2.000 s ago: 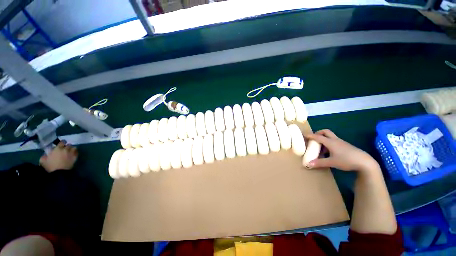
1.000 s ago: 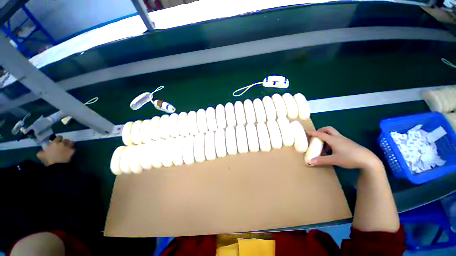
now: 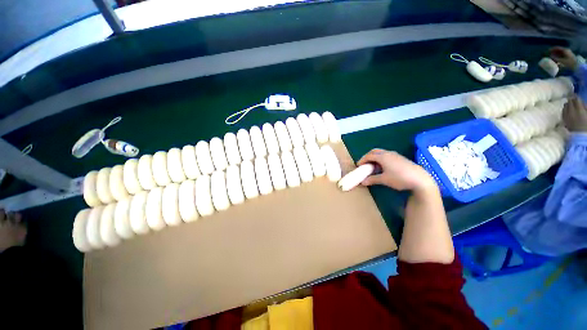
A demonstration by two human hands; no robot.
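Cream oval pieces stand on edge in two long rows on a brown cardboard sheet. My right hand, bare, is just off the right end of the near row. Its thumb and fingers hold one cream oval piece, tilted, over the cardboard's right edge. The end of the piece under my fingers is hidden. My left hand is not in view.
A blue basket of white slips stands right of my hand. Beyond it are a neighbour's stacked ovals and a person's hands and blue sleeve. Corded pieces lie on the green belt. Another person's hand is at the left edge.
The view has turned right, bringing in the right neighbour. The piece in my right hand is tilted flatter and points down to the left. The standing rows look the same.
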